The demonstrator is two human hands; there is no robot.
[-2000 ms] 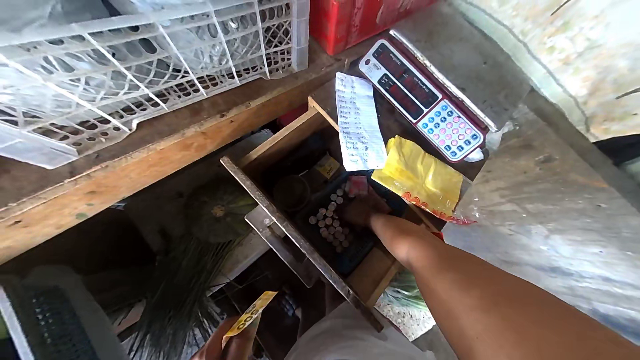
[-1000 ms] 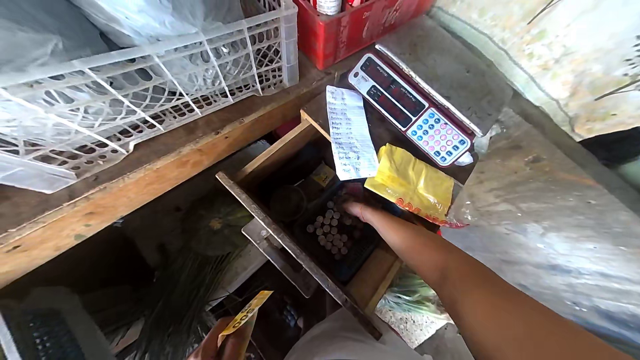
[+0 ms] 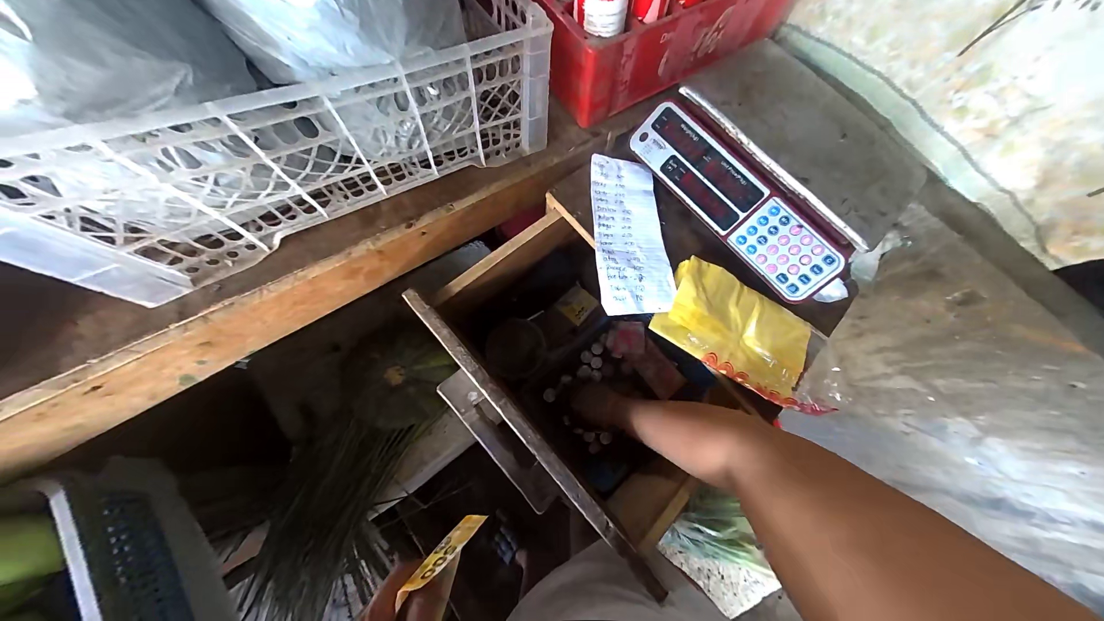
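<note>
My right hand reaches down into an open wooden drawer, among loose coins; its fingers are in shadow, so their grip cannot be made out. At the bottom edge my left hand holds a folded yellow banknote upright. Inside the drawer also lie a reddish banknote, a round container and a small yellow-marked box. Over the drawer's far side lie a handwritten paper list and a yellow plastic packet.
A digital price scale rests on the counter beyond the drawer. Left of it stand a red bottle crate and a white plastic crate of bagged goods. Below the counter are a squash, a bundle of thin sticks and a dark basket.
My right hand has moved over the coins toward the drawer's front, uncovering the reddish banknote and coins at the back. My left hand still holds the yellow banknote.
</note>
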